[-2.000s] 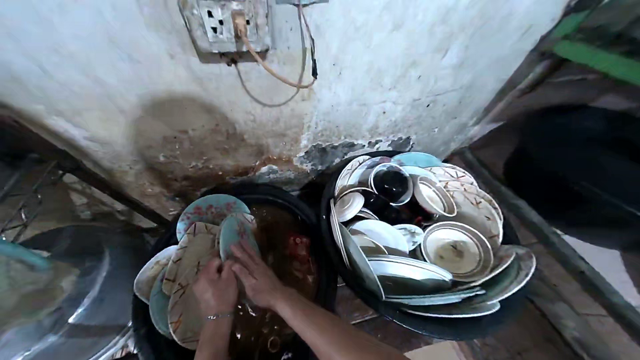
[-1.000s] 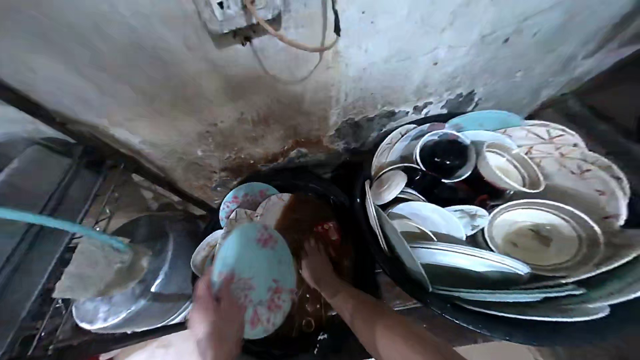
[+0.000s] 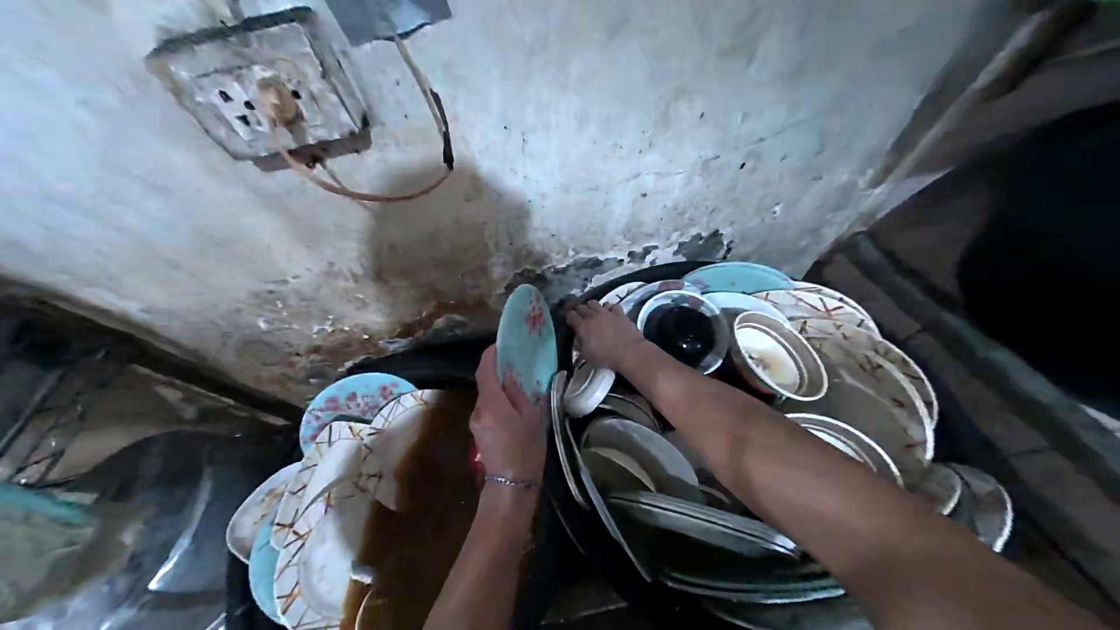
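My left hand [image 3: 510, 429] grips a light blue oval plate with red flowers [image 3: 528, 341], tilted up between two black tubs. My right hand [image 3: 604, 334] reaches over the right tub [image 3: 647, 273], its fingers at the plates along the back left rim; whether it holds one cannot be told. That tub is heaped with plates, white bowls [image 3: 779, 354] and a clear bowl with dark contents [image 3: 682, 331]. In the left tub, patterned white plates [image 3: 324, 525] and a blue flowered plate [image 3: 354, 402] stand in brown water [image 3: 433, 507].
Behind the tubs rises a stained, peeling wall [image 3: 595, 131] with a socket [image 3: 262, 96], a plug and a hanging cable [image 3: 376, 198]. A large metal vessel [image 3: 188, 516] stands at the left. A dark round shape [image 3: 1050, 227] lies at the right.
The flowered plate in my left hand has moved from over the left tub to between the tubs. My right hand has left the brown water and gone to the right tub. The view has shifted.
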